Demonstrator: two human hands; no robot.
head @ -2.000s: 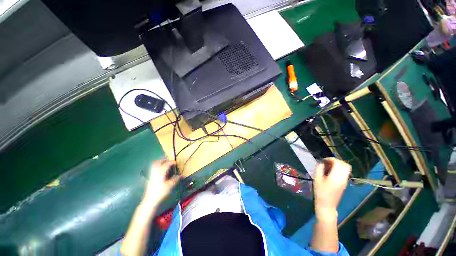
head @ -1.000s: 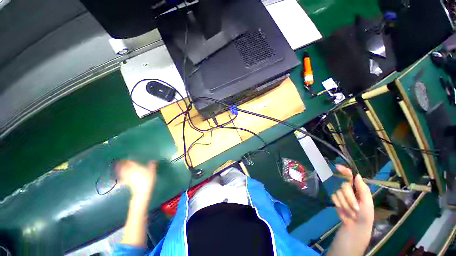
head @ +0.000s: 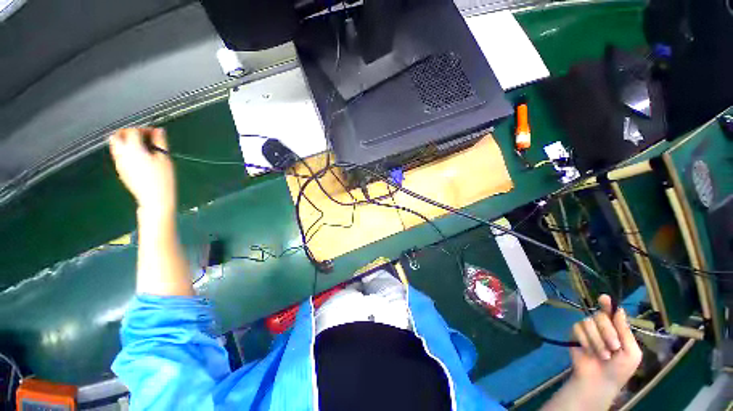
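My left hand (head: 146, 164) is raised over the left part of the bench, closed on a thin black cable that runs right toward the mouse (head: 277, 152). My right hand (head: 607, 345) holds a thick black cable (head: 514, 234) at the lower right. That cable runs back to the black computer case (head: 418, 96), which lies flat on a cardboard sheet (head: 474, 178). The monitor (head: 249, 22) stands on the case, cut off by the top edge. A blue plug (head: 396, 175) lies at the case's near edge. A black plug end (head: 324, 265) lies by the cardboard's near corner.
White sheets (head: 277, 108) lie left of and behind the case. An orange-handled tool (head: 522, 128) lies right of it. A small black block (head: 214, 254) with thin wire is on the green bench (head: 120, 281). A clear bag with red bits (head: 486, 290) and tan-framed racks (head: 683, 229) are at right.
My left hand has moved up and left, drawing out a thin cable. My right hand has moved lower and right with the thick cable. The view has shifted, and the small black block now shows.
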